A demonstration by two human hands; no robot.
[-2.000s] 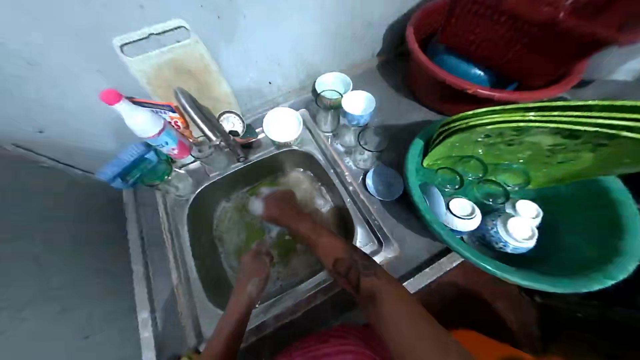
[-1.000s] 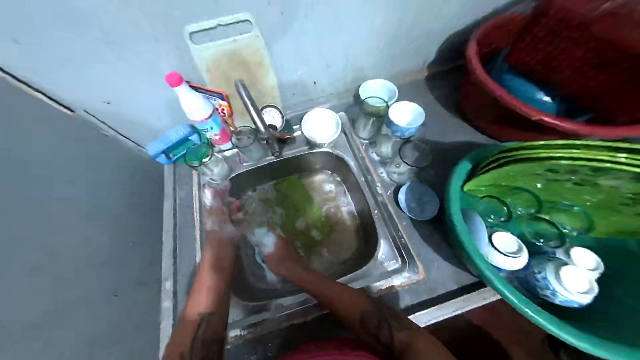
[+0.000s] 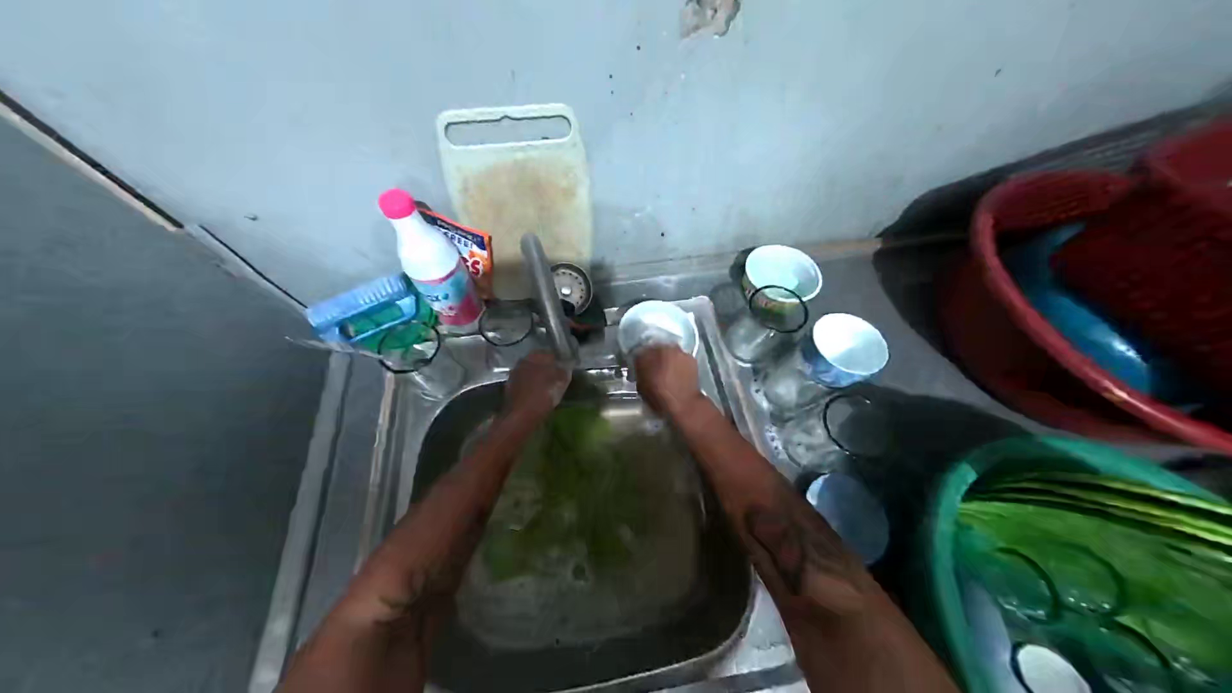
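My left hand (image 3: 539,380) is at the base of the faucet (image 3: 551,298), over the back edge of the metal sink (image 3: 746,616); blur hides whether it grips anything. My right hand (image 3: 666,373) reaches to the white bowl (image 3: 658,322) on the sink's back rim, its fingers at or inside the bowl with something pale, perhaps a sponge or suds. Cloudy water with a green thing (image 3: 568,491) under it fills the basin. Drinking glasses (image 3: 433,371) stand at the back left corner.
Bowls (image 3: 847,348) and glasses (image 3: 765,327) line the counter right of the sink. Farther right are a green basin (image 3: 948,539) of dishes and a red basin (image 3: 1001,289). A bottle (image 3: 433,265), a brush (image 3: 361,303) and a cutting board (image 3: 525,192) stand behind.
Both hands have moved from over the basin to the sink's back edge, the left near the faucet and the right to the white bowl. The view has shifted.
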